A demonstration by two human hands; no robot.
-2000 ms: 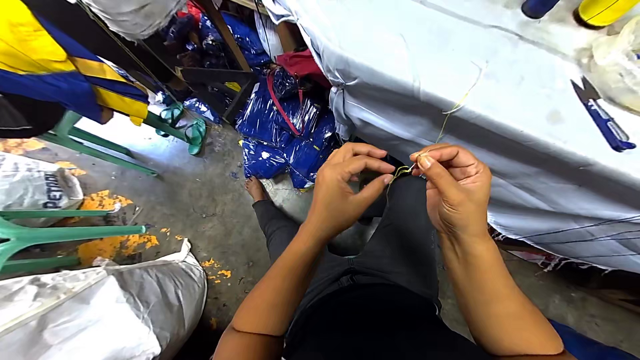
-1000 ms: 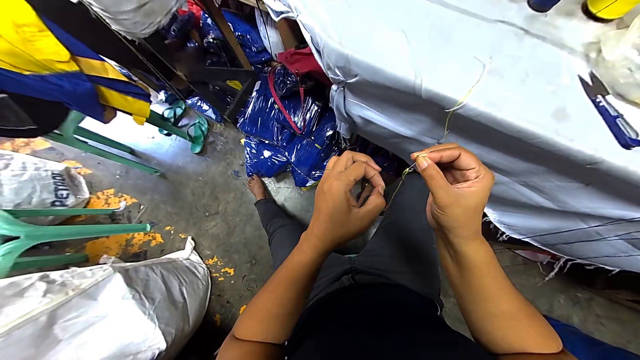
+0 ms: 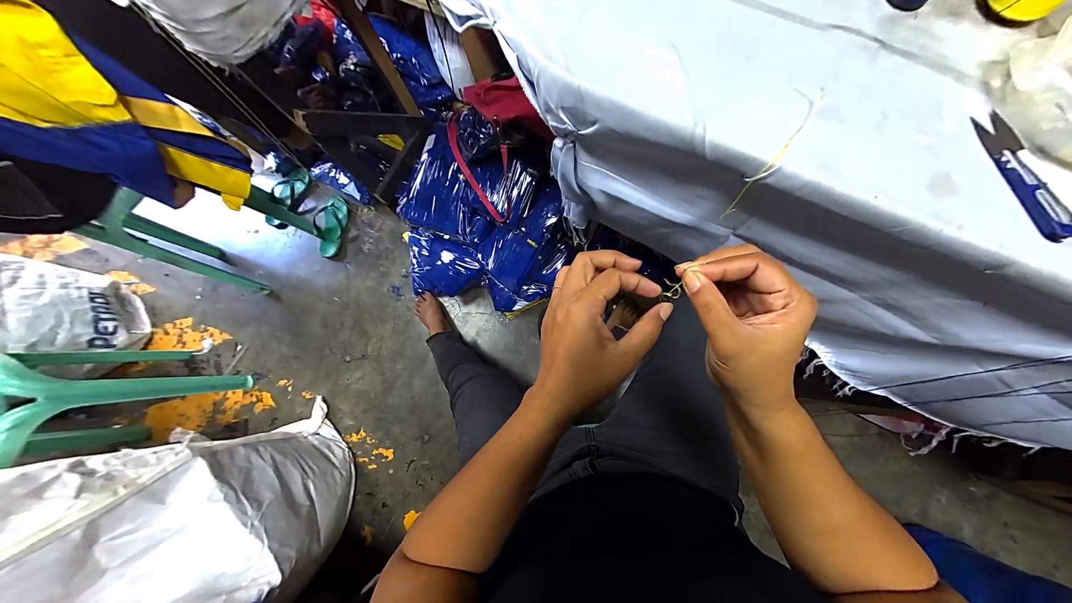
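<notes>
Between my hands is a small tangle of thin yellowish thread [image 3: 672, 291], above my lap. My right hand [image 3: 754, 322] pinches it between thumb and index finger. My left hand [image 3: 596, 327] is just left of the thread, its thumb and index fingertips apart; whether they touch a strand is hard to tell. Another yellowish thread [image 3: 780, 154] lies over the edge of the table covered with pale grey-white cloth [image 3: 636, 92]. Thread snips with a blue handle [image 3: 1023, 180] lie on that cloth at the right.
Blue garments in clear plastic [image 3: 469, 209] are piled on the floor ahead. Green plastic chair legs [image 3: 126, 387], green flip-flops [image 3: 332, 226] and a large white sack [image 3: 201, 511] are at the left. Yellow and blue clothing [image 3: 75, 84] hangs upper left. A yellow spool [image 3: 1020, 8] stands at the table's far right.
The thread at my right fingertips, which earlier ran up onto the table, now shows as a short tangle. My left index finger and thumb have parted since one second ago.
</notes>
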